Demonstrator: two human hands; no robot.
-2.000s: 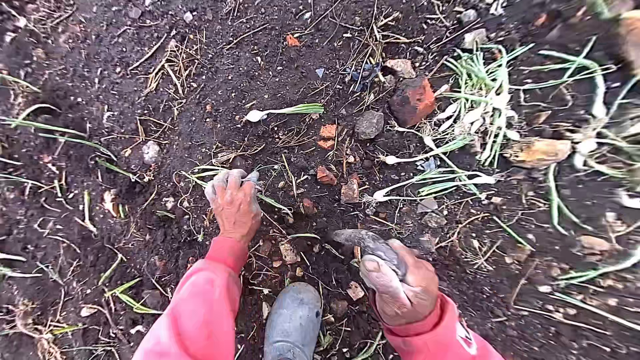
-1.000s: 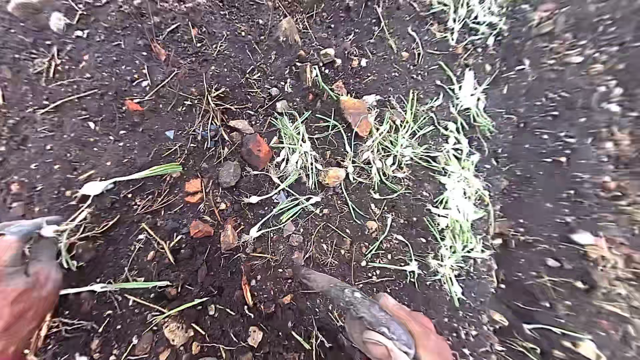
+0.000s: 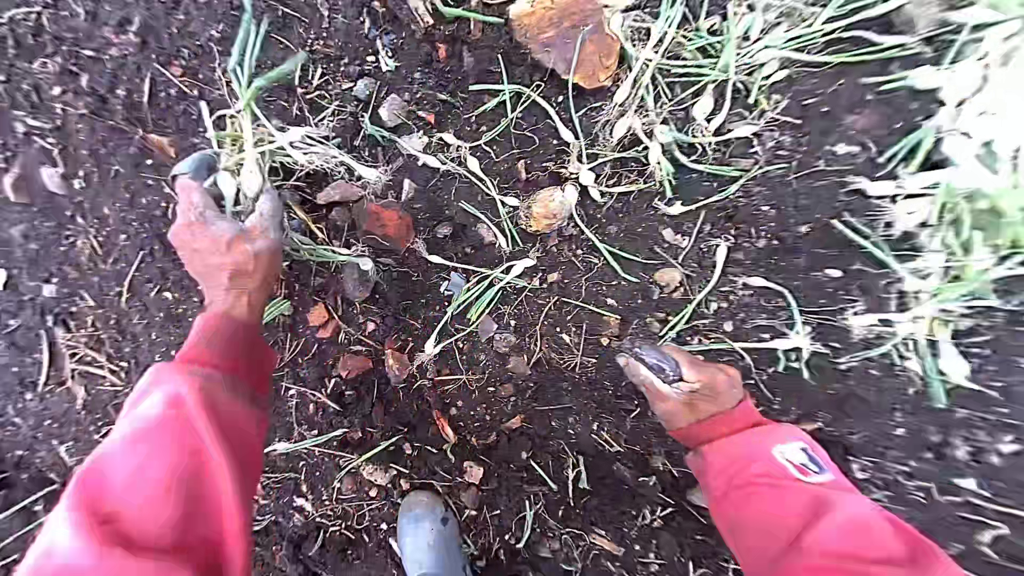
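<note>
My left hand point(image 3: 228, 244) is at the upper left, its fingers around a bunch of onion seedlings point(image 3: 250, 172) with pale bulbs and green tops. More seedlings lie just beside that hand. My right hand point(image 3: 688, 384), at the lower right, grips a dark, rounded object point(image 3: 652, 362), perhaps a stone or a tool's end; the rest of it is hidden. Between the hands, a few loose seedlings point(image 3: 480, 300) lie on the dark soil.
Seedlings are heaped at the upper right point(image 3: 704, 104) and along the right edge point(image 3: 952, 296). An orange-brown rock point(image 3: 568, 40), a tan stone point(image 3: 548, 210) and a red brick fragment point(image 3: 390, 224) lie in the soil. A grey boot toe point(image 3: 430, 532) shows at the bottom.
My left hand now has a bunch of seedlings in it; two seconds ago it was low over the soil. The long grey end of the object in my right hand no longer shows. The view has shifted.
</note>
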